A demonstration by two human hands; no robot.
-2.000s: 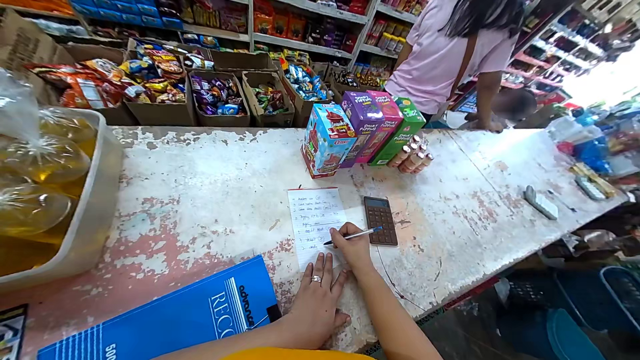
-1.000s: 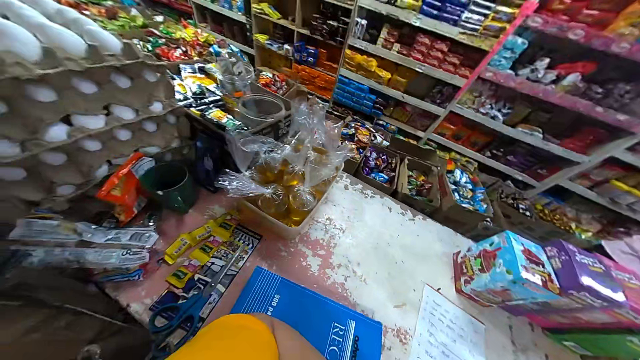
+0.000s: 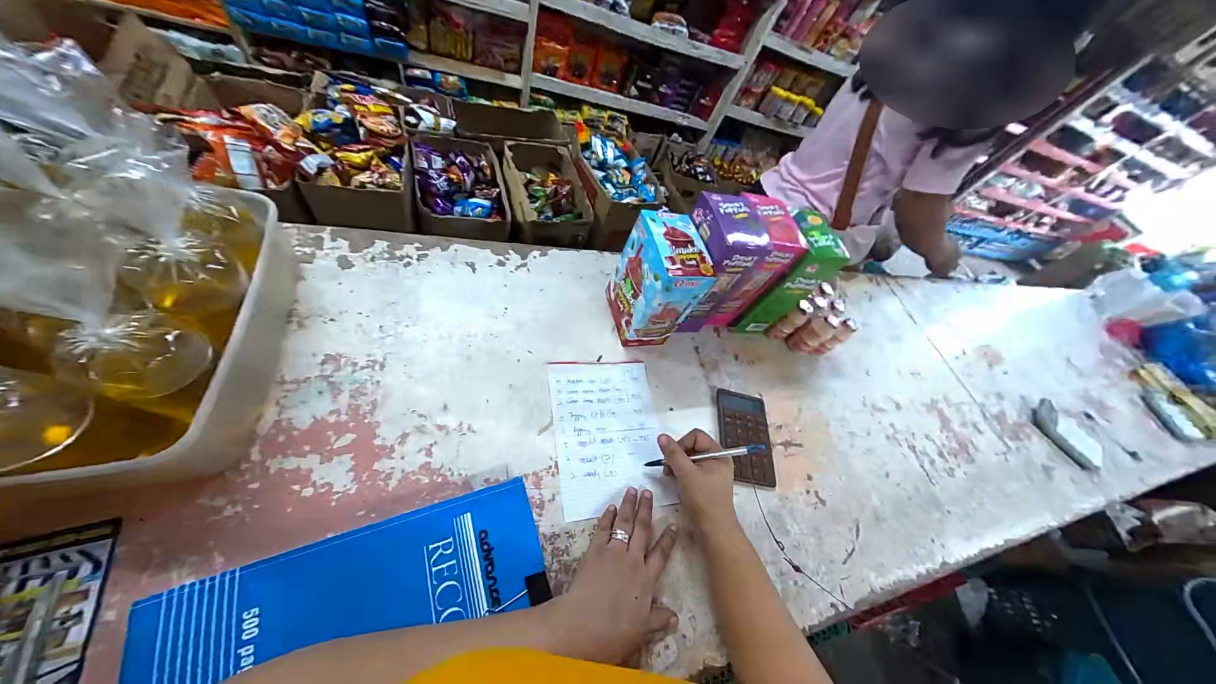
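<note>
A lined sheet of paper (image 3: 598,418) with several handwritten lines lies on the worn painted counter (image 3: 427,332). My right hand (image 3: 701,475) holds a ballpoint pen (image 3: 708,456), its tip over the sheet's lower right part. My left hand (image 3: 622,570), with a ring on one finger, rests flat, its fingertips on the sheet's lower edge; it holds nothing. A brown calculator (image 3: 746,427) lies just right of the paper, partly behind the pen. The blue record book (image 3: 351,589) lies to the left, partly under my left forearm, with a black clip at its right edge.
A white tub (image 3: 256,323) of oil-filled plastic bags stands at left. Upright snack boxes (image 3: 665,275) and a cluster of small rolls (image 3: 814,318) stand beyond the calculator. Cartons of packets (image 3: 461,190) line the far edge. A person in a pink shirt (image 3: 826,171) stands across the counter.
The view has swung back from the egg trays and shelves at left to the paper. Both hands, out of sight one second ago, are in view again at the sheet, much as two seconds ago.
</note>
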